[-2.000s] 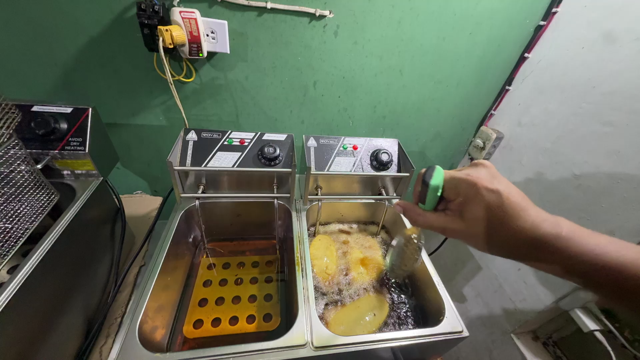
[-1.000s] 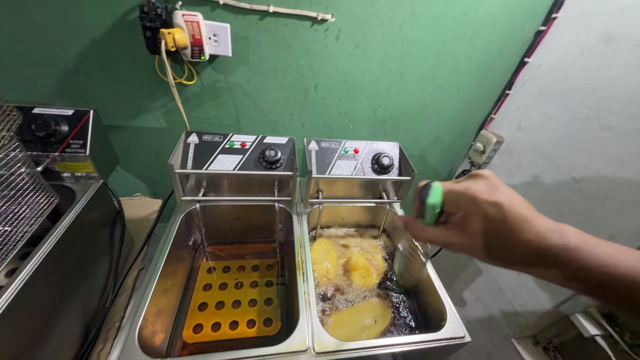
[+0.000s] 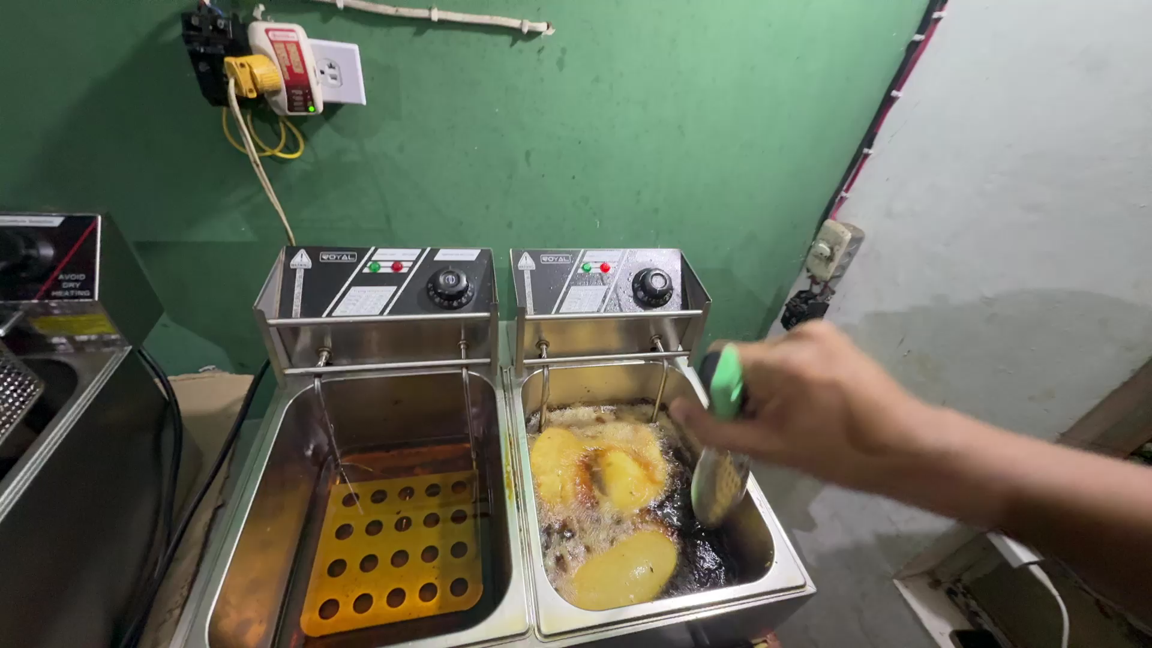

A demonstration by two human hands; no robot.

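My right hand [image 3: 801, 396] grips the green and black handle of a metal kitchen utensil [image 3: 720, 486], whose blurred, oval head dips at the right side of the right fryer tank. In that steel tank [image 3: 792, 576], yellow pieces of food [image 3: 625, 571] float in bubbling oil, two near the back and a larger oval one near the front. Beside it, the left tank [image 3: 229, 549] holds still, amber oil over a perforated plate [image 3: 396, 549]. My left hand is out of view.
Control panels with knobs [image 3: 652, 286] and lit lamps stand behind both tanks. At the left is another fryer [image 3: 63, 450] with a wire mesh basket [image 3: 13, 387] over it. Black cables [image 3: 193, 504] run between the fryers. Plugs and an adapter [image 3: 286, 67] hang on the green wall.
The mesh basket at the far left shows much less than before. My right hand stays over the right side of the right tank, still holding the utensil, whose head has shifted slightly.
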